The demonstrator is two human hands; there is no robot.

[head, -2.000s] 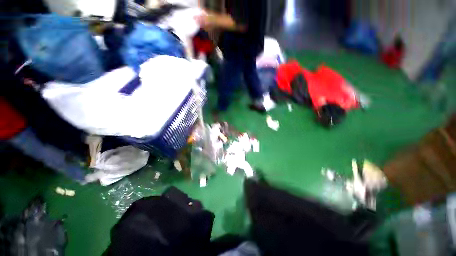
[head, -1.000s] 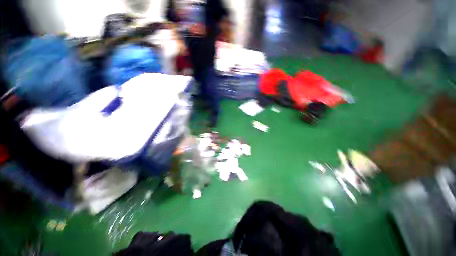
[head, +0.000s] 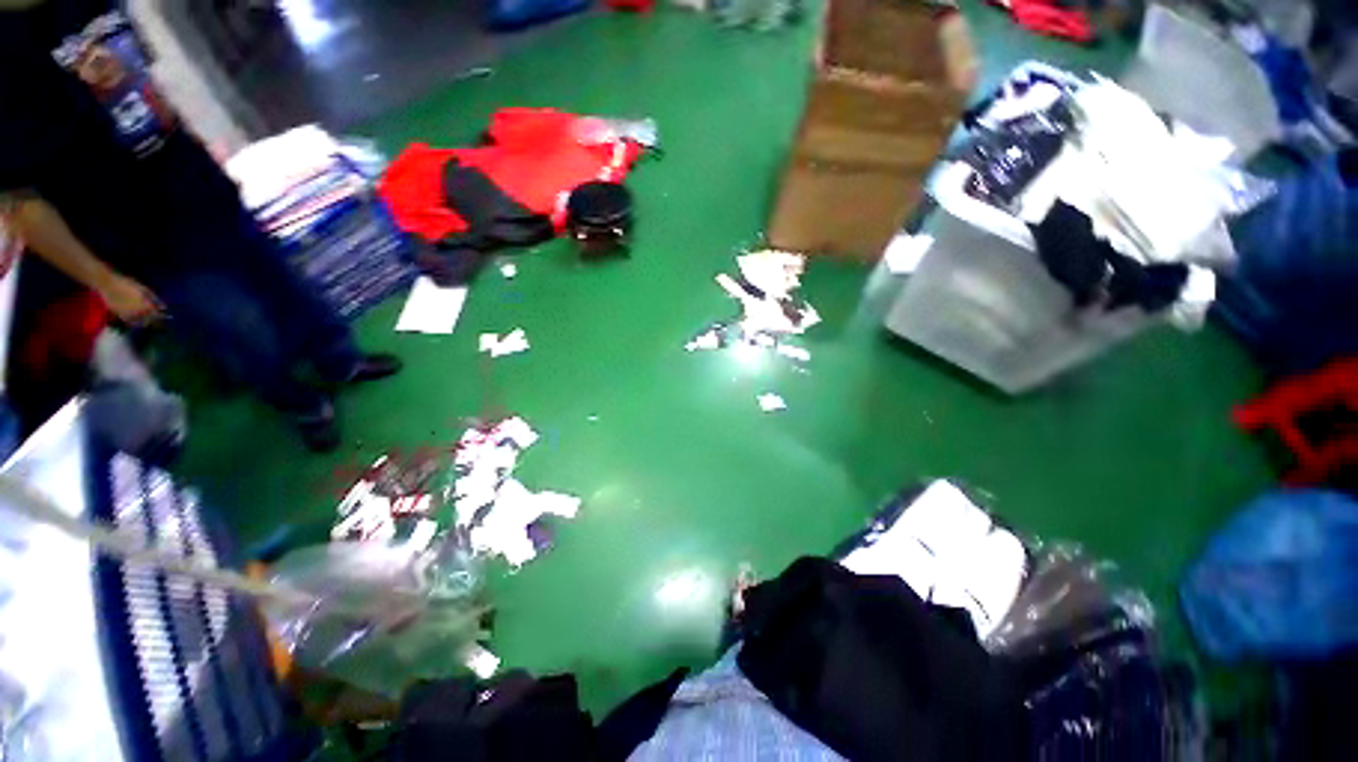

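Note:
A black garment (head: 879, 655) lies bunched at the bottom centre, close to my body, beside light blue denim cloth (head: 730, 718). More black cloth (head: 499, 722) shows at the bottom edge, left of the denim. I cannot make out my left or right hand; both are out of the picture or hidden by the cloth. A tiny skin-toned spot at the black garment's left edge is too small to identify.
A person (head: 194, 223) stands at left behind a slotted crate (head: 164, 596). White scraps (head: 499, 491) litter the green floor. Beyond are a red and black bundle (head: 521, 171), an open carton (head: 864, 164) and a heaped tub (head: 968, 298). Clear-wrapped dark items (head: 1095, 670) lie bottom right.
The view has swung right: crate and person are now further left, and the carton and heaped tub show fully. The black garment still sits at the bottom, now with denim plainly beside it.

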